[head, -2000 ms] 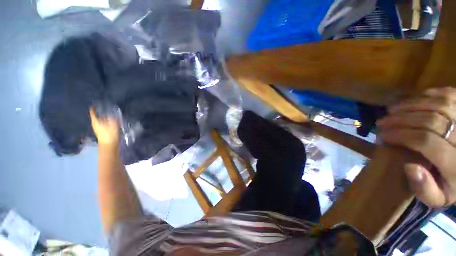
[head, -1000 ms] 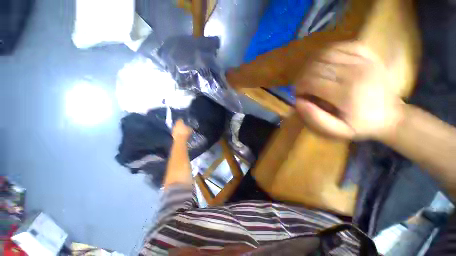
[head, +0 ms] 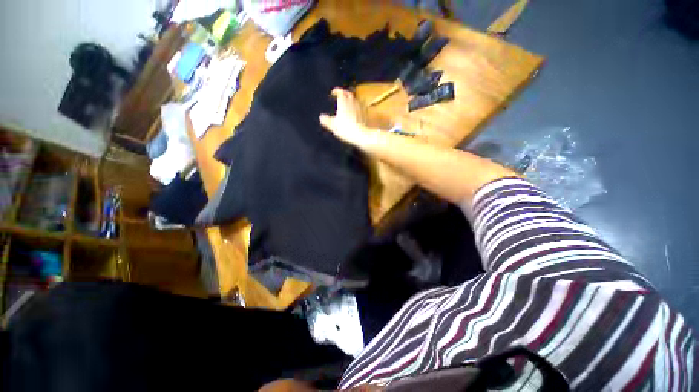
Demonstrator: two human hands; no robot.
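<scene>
A large black garment [head: 306, 168] lies over the wooden table [head: 490, 69] and hangs past its near edge, with a dark grey strip along its lower hem. My right hand [head: 345, 119] reaches in from the right and rests at the garment's edge, thumb and forefinger apart; the other fingers are hard to make out. Small black pieces [head: 431, 96] lie on the table to the right of the hand. My left hand is not in view.
White papers [head: 214, 96] and a blue item [head: 190, 61] lie on the table's left side. Wooden shelves [head: 153, 249] stand at left. Clear plastic [head: 563, 168] lies on the floor at right. Black cloth [head: 153, 337] fills the lower left.
The view has swung from the floor, stool and blue crate to the table with the black garment. The hand that was low over dark cloth on the floor side is gone from view.
</scene>
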